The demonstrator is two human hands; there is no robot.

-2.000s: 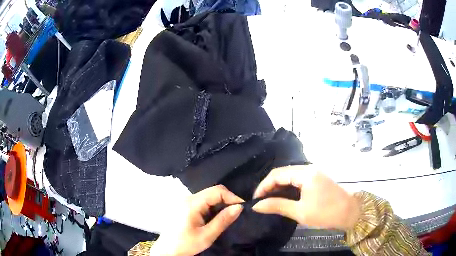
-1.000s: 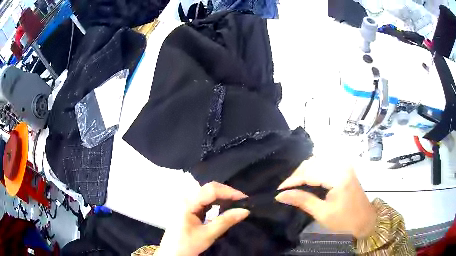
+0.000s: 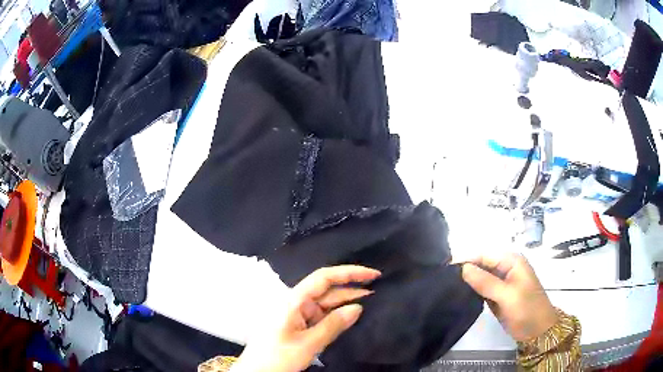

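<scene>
A large black garment piece [image 3: 240, 167] lies across the white table, with speckled seam allowances [image 3: 304, 182] showing near its middle. Its near end hangs towards the table's front edge. My right hand [image 3: 509, 294] pinches the cloth's right edge between thumb and fingers. My left hand [image 3: 312, 320] rests at the left of the near part, thumb and fingers apart, with no cloth visibly pinched between them. The cloth between my hands is spread fairly flat.
The white sewing machine head [image 3: 581, 138] stands at right, with black snips [image 3: 580, 247], an orange-red ring item [image 3: 605, 227] and a black handle [image 3: 624, 251] beside it. Checked cloth [image 3: 109, 240] with a clear packet [image 3: 131, 178] lies left. A grey motor-like unit [image 3: 33, 138] stands beyond.
My hands were close together pinching the cloth. My right hand has moved right with the cloth edge, and the near part is spread wider. My left hand's fingers have opened.
</scene>
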